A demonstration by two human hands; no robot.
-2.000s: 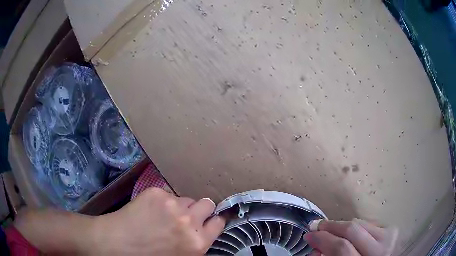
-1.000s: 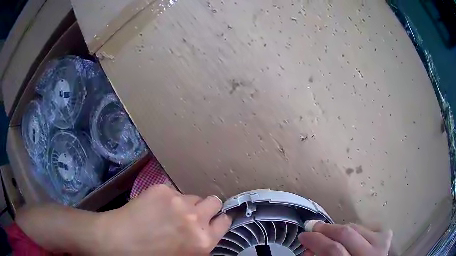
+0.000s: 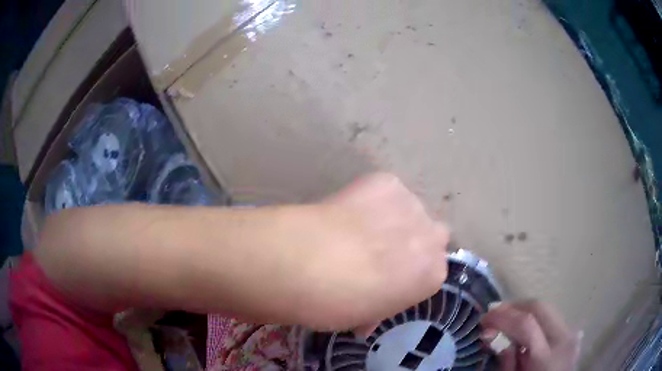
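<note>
A round finned housing (image 3: 411,348) lies at the bottom edge, cut off by the frame. It has dark curved fins, a pale centre with dark openings and a shiny rim. My left hand (image 3: 392,250) is blurred over its upper left side, back of the hand up; the fingers are hidden, so its grip cannot be told. My right hand (image 3: 531,335) holds the housing's right edge, with white bands on the fingers. No tool can be made out.
The cardboard bench top (image 3: 552,145) carries dark specks and shiny tape at its upper left. An open carton (image 3: 87,94) with bagged housings (image 3: 109,156) stands left, partly behind my forearm. A green surface is at far right. A patterned apron (image 3: 254,344) shows below.
My left hand has moved up and right from the rim's left side, its forearm now crossing the view. The housing has shifted right and shows more of its centre. Fewer specks show on the cardboard.
</note>
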